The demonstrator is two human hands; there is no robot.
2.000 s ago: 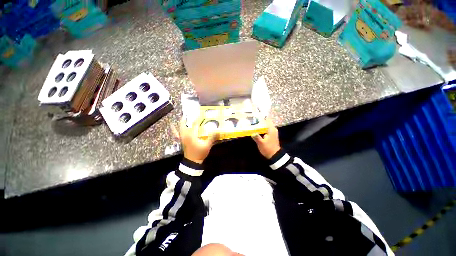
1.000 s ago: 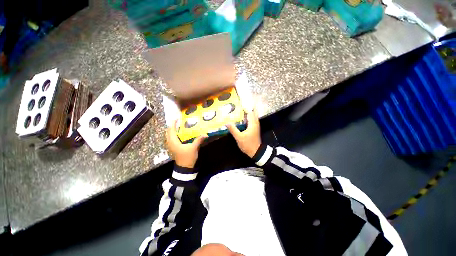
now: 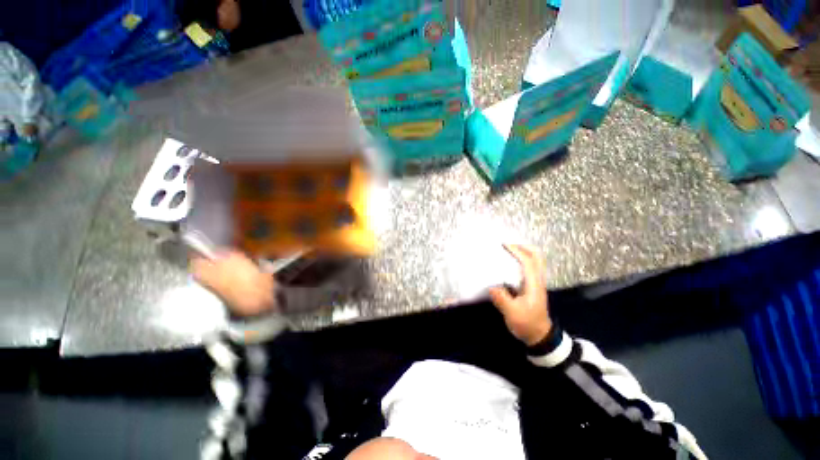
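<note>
The open gift box with its yellow-orange six-hole insert tray (image 3: 301, 208) is blurred, lifted over the left part of the counter. Its grey-looking lid (image 3: 261, 130) stands open behind the insert. My left hand (image 3: 236, 280) is at the box's near left corner and holds it; the fingers are blurred. My right hand (image 3: 524, 292) is off the box, empty, fingers apart, over the counter's front edge. A white six-hole insert stack (image 3: 165, 182) shows left of the box, partly covered by it. The near insert stack is mostly hidden behind the box.
Stacked teal boxes (image 3: 409, 112) stand behind centre. An open teal box (image 3: 530, 126) is right of them, with more open boxes behind and a teal box (image 3: 751, 112) at right. A blue crate (image 3: 791, 346) is on the floor at right. Another person's hand (image 3: 227, 14) shows at top left.
The box with the insert has been lifted and moved left in my left hand, over the insert stacks. My right hand has let go of it. The camera view has shifted.
</note>
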